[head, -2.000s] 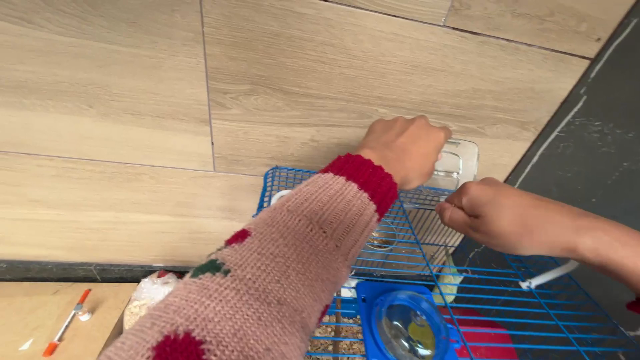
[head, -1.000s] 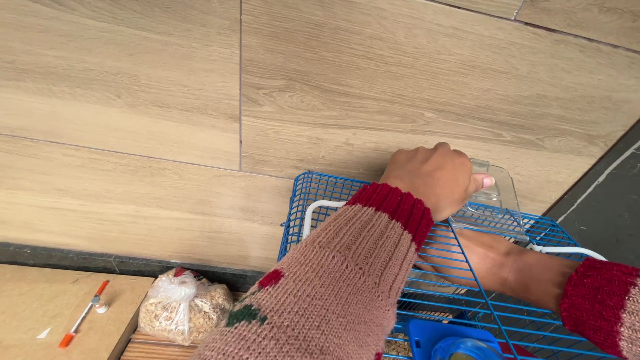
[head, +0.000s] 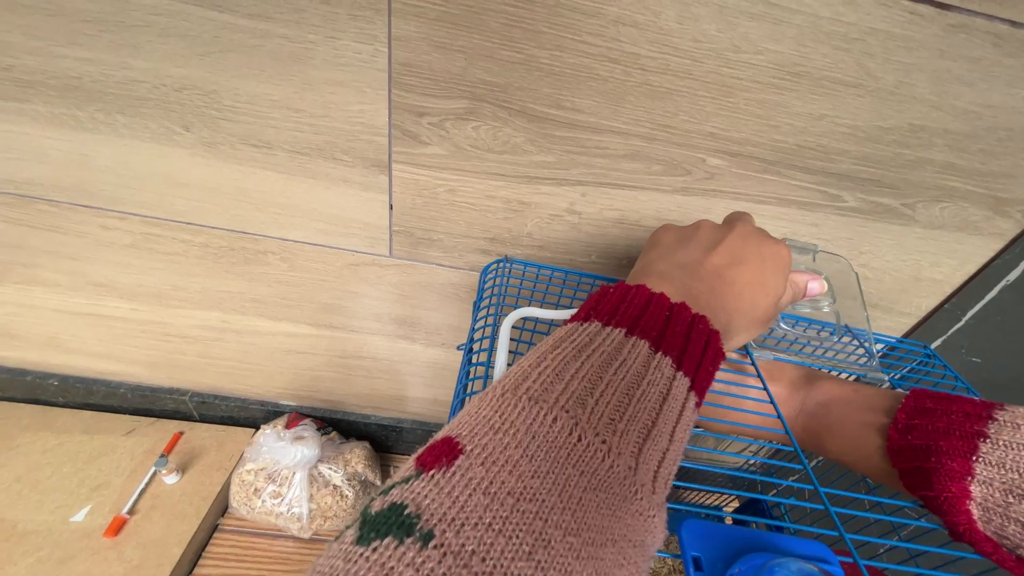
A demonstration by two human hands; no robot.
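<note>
My left hand [head: 712, 276] is closed at the edge of a clear plastic door [head: 832, 308], its thumb against the plastic. The door is tilted up over the top of a blue wire cage [head: 808, 480]. Beneath my left wrist, my right hand [head: 740, 396] reaches inside the cage, behind the bars; my left sleeve and wrist hide its fingers, so what it touches cannot be seen. A white handle [head: 512, 324] lies on the cage top, partly behind my left sleeve. A blue plastic part [head: 720, 548] shows at the cage's lower side.
A tied clear bag of wood shavings [head: 304, 480] sits left of the cage. Beside it, on a brown board [head: 56, 472], lie an orange-capped syringe [head: 144, 488] and a small vial [head: 169, 472]. A wood-look tiled surface [head: 240, 120] runs behind the cage.
My right hand, above the bars two seconds ago, is now inside the cage. The clear door stands more raised under my left hand. The view has shifted.
</note>
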